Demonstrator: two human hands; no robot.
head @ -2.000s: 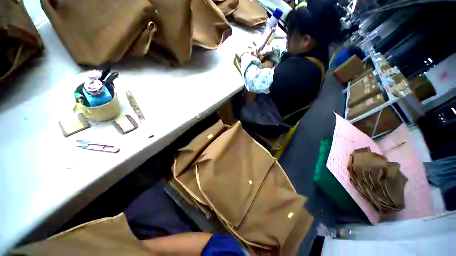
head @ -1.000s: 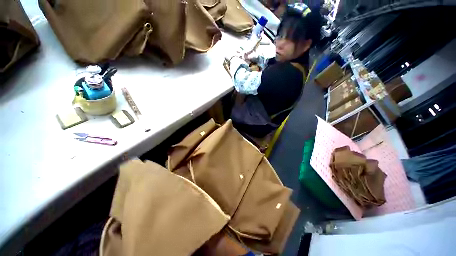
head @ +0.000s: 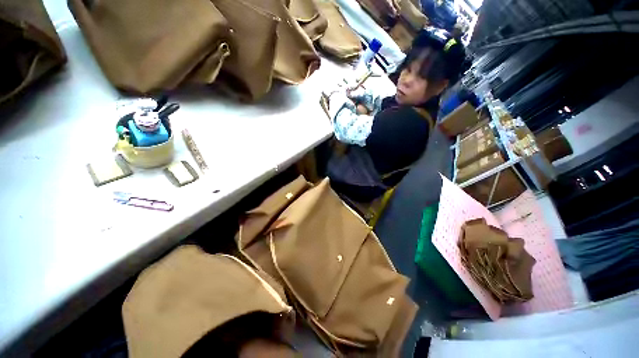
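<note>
A brown fabric bag body (head: 189, 294) with pale edge binding is raised at the bottom of the view, its dark opening towards the bottom edge. A blurred bit of skin, seemingly my right hand (head: 270, 349), shows in that opening, cut off by the bottom edge; its fingers and grip are hidden. My left hand is not in view. More brown bags (head: 326, 259) lie stacked just right of the raised bag. Thread snips (head: 143, 202) with reddish handles lie on the white table (head: 56, 231), away from the bag.
A yellow tub (head: 150, 154) holds a blue bottle and dark-handled tools, beside two blocks (head: 109, 170) and a narrow stick (head: 195, 149). Brown bags (head: 161, 49) are heaped at the table's back. A person (head: 399, 126) sits further along. Folded brown pieces (head: 496, 259) lie on pink sheeting at right.
The bag body was low at the bottom left, came up in front of me, and now has its opening turned downward. The bare forearm and blue sleeve seen earlier are gone from view.
</note>
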